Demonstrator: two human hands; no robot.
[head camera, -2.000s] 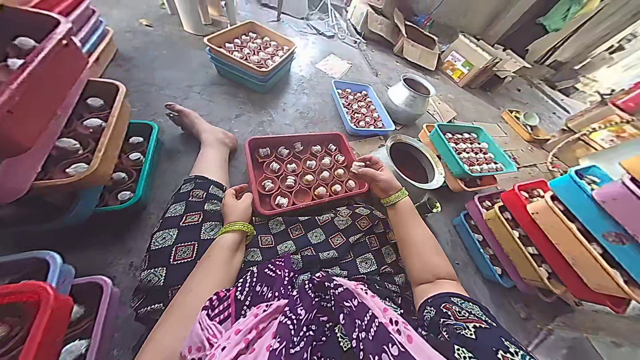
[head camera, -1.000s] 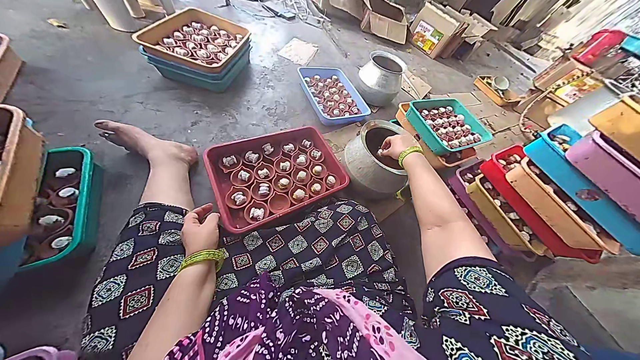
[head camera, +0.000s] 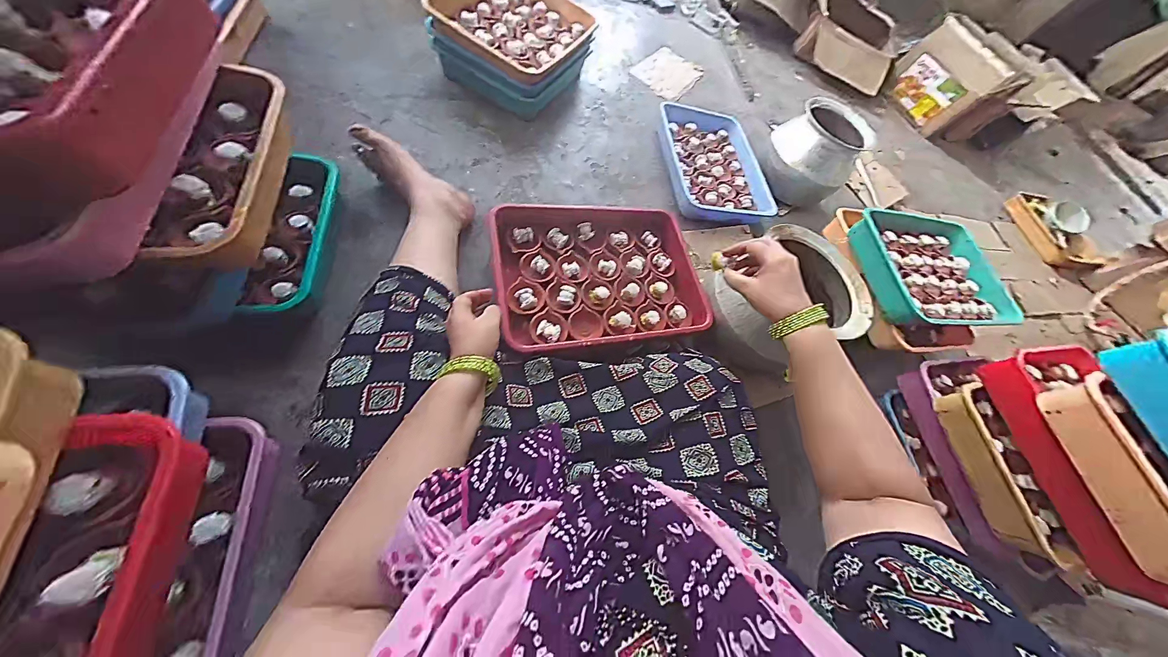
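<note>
A red plastic tray (head camera: 598, 345) rests at my lap, filled with rows of small clay cups, most with a whitish piece inside. One cup in the front row (head camera: 585, 324) shows no white piece. My left hand (head camera: 474, 321) holds the tray's left edge. To the right of the tray, my right hand (head camera: 765, 276) pinches a small yellowish-white piece (head camera: 718, 261) between its fingertips. That hand is beside the mouth of a wide metal pot (head camera: 856, 306) with dark contents.
A blue tray (head camera: 671, 173) and a narrow-necked metal pot (head camera: 812, 164) stand ahead. A green tray (head camera: 1008, 308) sits at the right. Stacked trays of filled cups flank both sides; an orange tray (head camera: 584, 27) tops a stack ahead. Cardboard boxes (head camera: 949, 78) lie far right.
My right hand has come out of the metal pot, where it was a second ago, and moved toward the tray with a small piece in its fingers. My left hand stays at the tray.
</note>
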